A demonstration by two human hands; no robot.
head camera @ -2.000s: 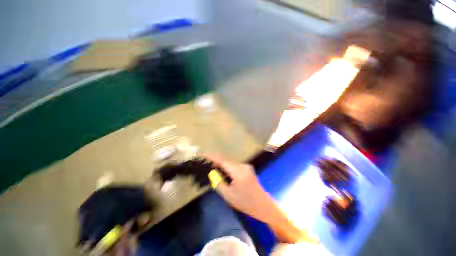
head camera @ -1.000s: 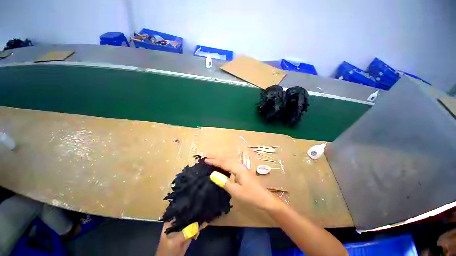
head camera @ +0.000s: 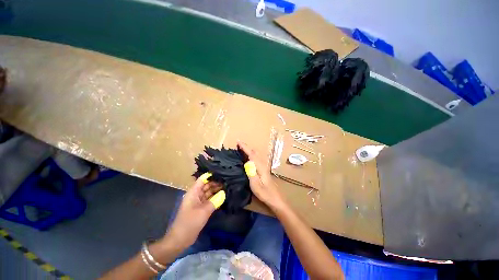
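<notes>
A black spiky piece (head camera: 228, 170) is held between both hands over the front edge of the cardboard-covered bench. My left hand (head camera: 198, 206) grips its left and lower side, with yellow finger cots on the thumb and a fingertip. My right hand (head camera: 261, 183) lies against its right side, with a yellow cot on the thumb. The underside of the piece and some fingertips are hidden. Pale sticks (head camera: 305, 136), a small white round dish (head camera: 297, 159) and a thin dark tool (head camera: 294, 181) lie on the bench to the right.
Two black spiky pieces (head camera: 331, 79) sit on the green belt (head camera: 230, 60). A white bottle (head camera: 369, 153) stands beside the grey metal box (head camera: 437, 186). A blue tray (head camera: 361, 267) is at lower right, a blue stool (head camera: 46, 197) at lower left. A person's leg shows at left.
The view has swung downward and right. Both hands still hold the black piece, which looks turned and more compact. My left hand has come up along its near side.
</notes>
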